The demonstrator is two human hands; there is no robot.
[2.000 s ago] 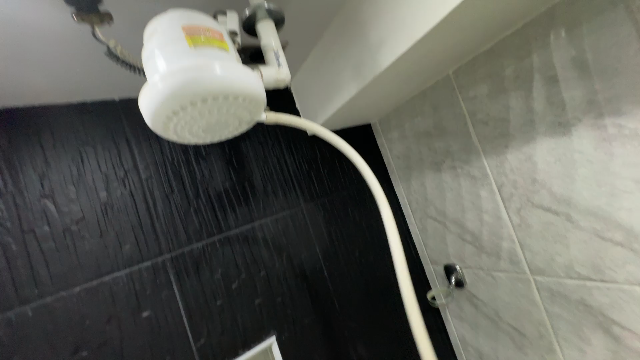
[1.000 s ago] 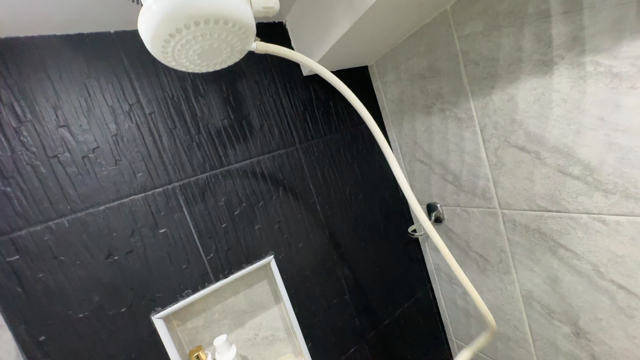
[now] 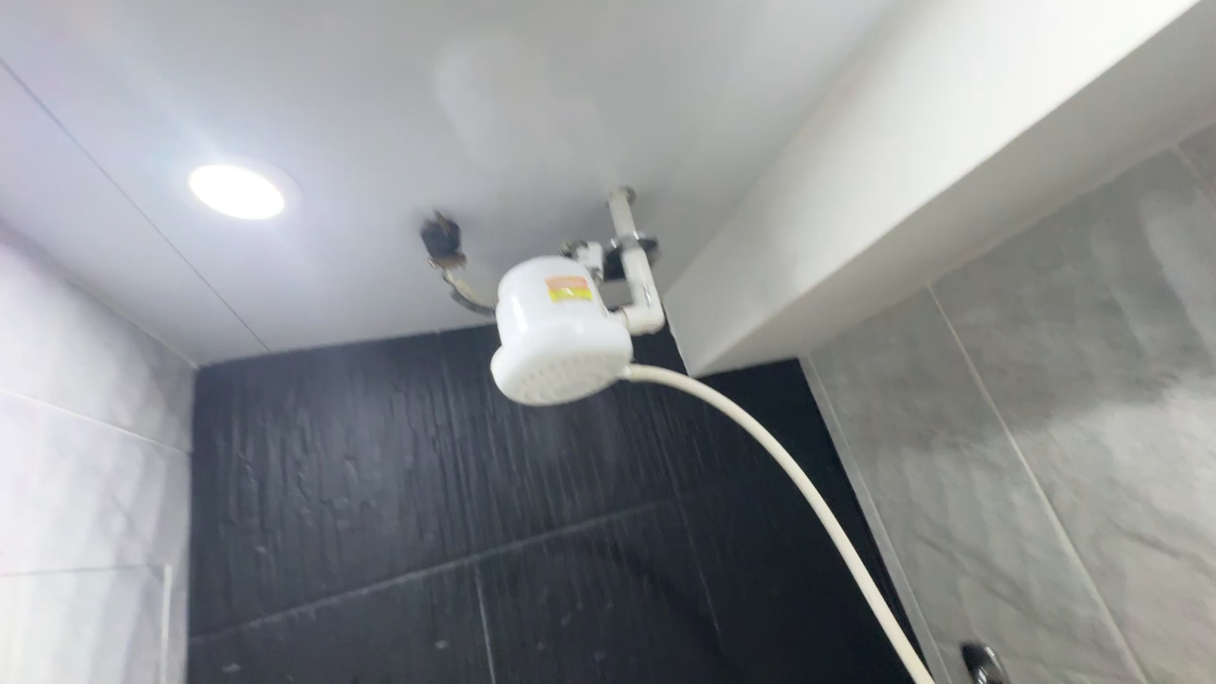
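Neither of my hands shows in the head view. A white electric shower head point(image 3: 560, 332) hangs near the ceiling at the centre, its perforated face turned down, with an orange and yellow label point(image 3: 570, 289) on its side. A white elbow pipe point(image 3: 643, 294) joins it to the ceiling. From its right side a cream hose point(image 3: 807, 489) curves down and out at the bottom edge. To its left, a corrugated cable point(image 3: 465, 293) runs up to a dark fitting point(image 3: 442, 237) on the ceiling. The picture is somewhat blurred.
A round ceiling light point(image 3: 237, 191) glows at the upper left. Behind the shower head stands a black textured tile wall point(image 3: 380, 494), with grey tile walls point(image 3: 1045, 427) at both sides. A white beam point(image 3: 855, 218) runs along the upper right. A chrome wall fitting point(image 3: 983, 662) shows at the bottom right.
The view has tilted upward, so the ceiling light is in sight and the wall niche with bottles, seen a second ago, is out of view. No hand appears in any frame.
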